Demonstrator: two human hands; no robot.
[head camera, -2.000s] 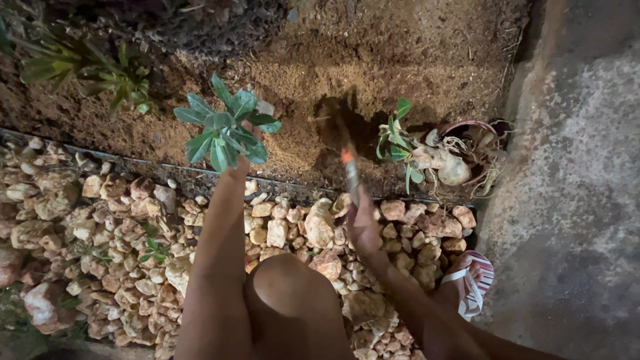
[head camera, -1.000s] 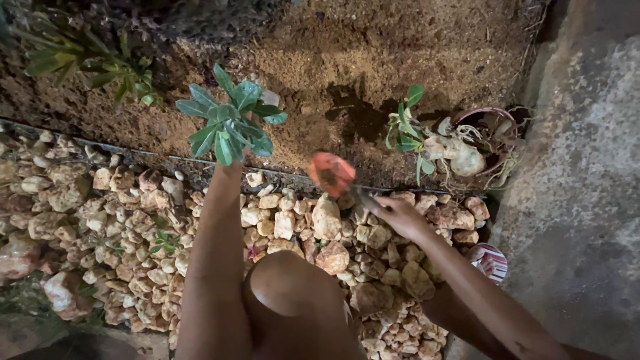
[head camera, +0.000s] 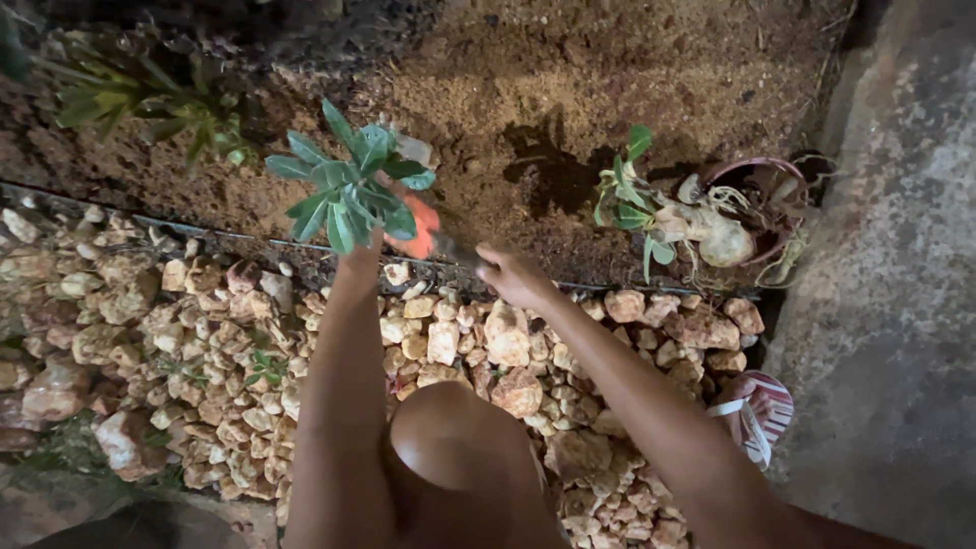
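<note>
My left hand (head camera: 375, 231) is mostly hidden beneath a leafy green plant (head camera: 354, 183); its grip on the stem cannot be made out. My right hand (head camera: 512, 276) is closed on the dark handle of a hand trowel, whose orange blade (head camera: 415, 227) is blurred and lies beside the plant's leaves, over the soil (head camera: 473, 183). To the right, an uprooted plant with a swollen pale base (head camera: 720, 235) and bare roots lies on its side, against a brownish round pot (head camera: 755, 164).
Light stones (head camera: 507, 335) fill the strip below a thin edging line (head camera: 297, 244). A concrete slab (head camera: 877, 305) runs along the right. My sandalled foot (head camera: 755, 412) stands at its edge. Spiky plants (head camera: 130, 99) grow at upper left.
My right hand has swung the trowel leftward, from the soil near the middle to beside the leafy plant. My left hand has stayed under the leaves.
</note>
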